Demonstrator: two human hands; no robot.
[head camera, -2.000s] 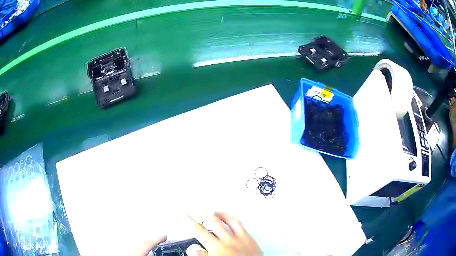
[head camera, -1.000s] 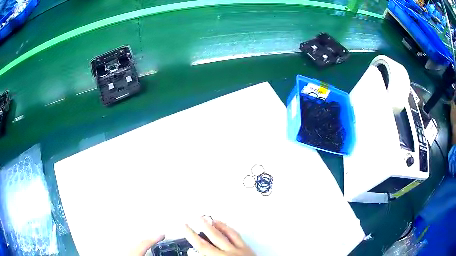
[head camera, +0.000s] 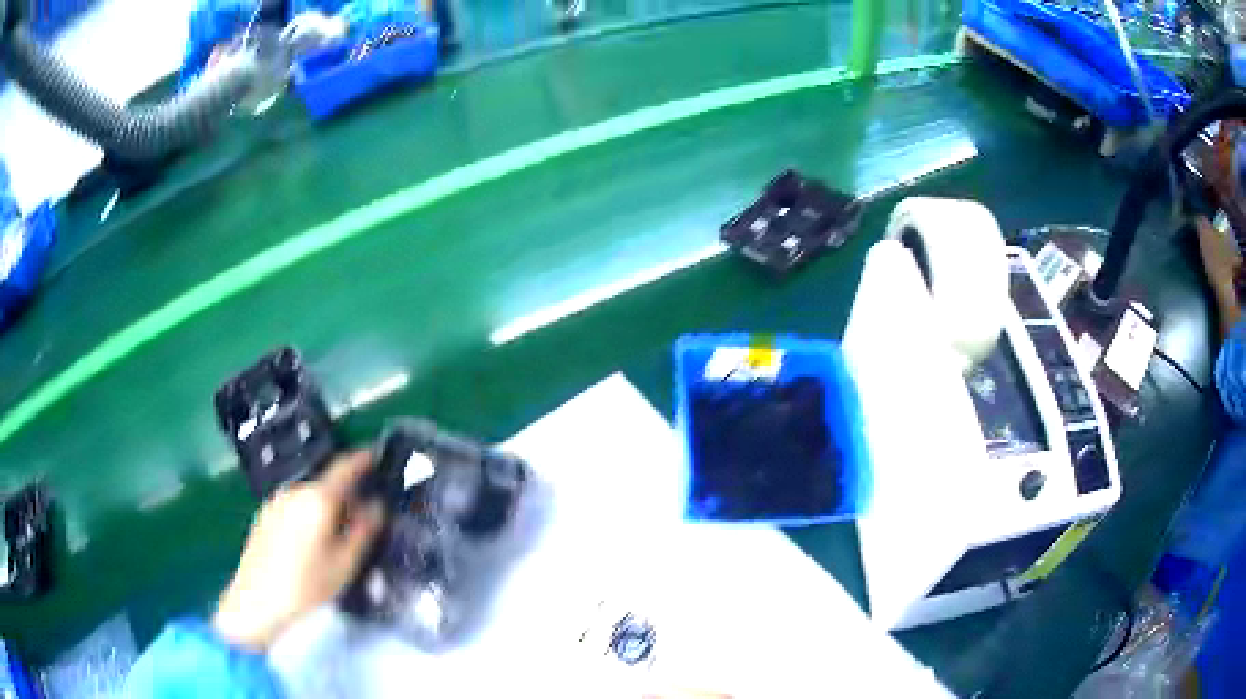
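My left hand (head camera: 298, 549), in a blue sleeve, grips the near side of an open black housing (head camera: 458, 526). The housing is blurred and held over the upper left of the white sheet (head camera: 765, 615); small pale parts show in it. A small cluster of thin black sealing rings (head camera: 631, 638) lies on the sheet. Only a blurred sliver of skin shows at the bottom edge, probably my right hand (head camera: 690, 695); its fingers are cut off.
Another housing (head camera: 273, 417) lies just behind my left hand, one (head camera: 790, 221) farther back on the green belt (head camera: 574, 205), one (head camera: 25, 539) at far left. A blue parts bin (head camera: 858, 464) of black rings stands beside the white tape dispenser (head camera: 909, 546). A grey hose (head camera: 150, 130) hangs upper left.
The view has shifted and tilted. My left hand has come up from the bottom edge and now holds a housing farther forward and left. My right hand has dropped almost out of view.
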